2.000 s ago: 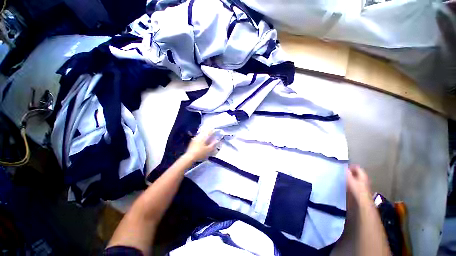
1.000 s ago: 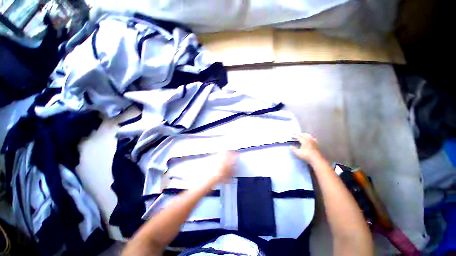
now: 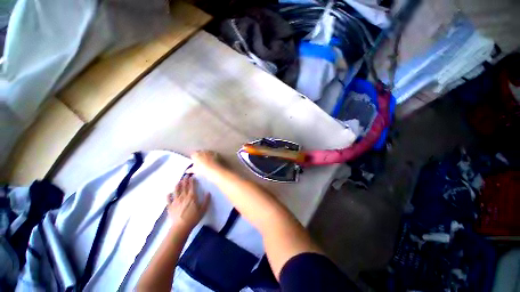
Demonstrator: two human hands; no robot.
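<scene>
The pale grey-white garment (image 3: 137, 211) lies wrong side up on the table, with narrow dark seam lines across it. A navy rectangular piece (image 3: 216, 259) lies on its lower part. My left hand (image 3: 187, 204) rests flat on the cloth beside a seam, fingers a little apart. My right hand (image 3: 205, 162) is at the garment's far edge, just beyond my left fingertips; whether its fingers pinch the cloth is unclear. The steam iron (image 3: 272, 160) with an orange-brown handle lies on the table right of my right hand, untouched.
The iron's dark-red hose (image 3: 348, 153) runs right over the table edge. The table cover (image 3: 222, 97) is pale and stained. Tan board (image 3: 108, 85) and white sheeting (image 3: 40, 51) line the far left side. Bags, a blue container (image 3: 365, 108) and dark cloth (image 3: 439, 211) lie beyond the table.
The view has swung right, bringing the whole iron and the floor items into view. My left hand has moved across the garment to near my right hand, which stays at the garment's edge.
</scene>
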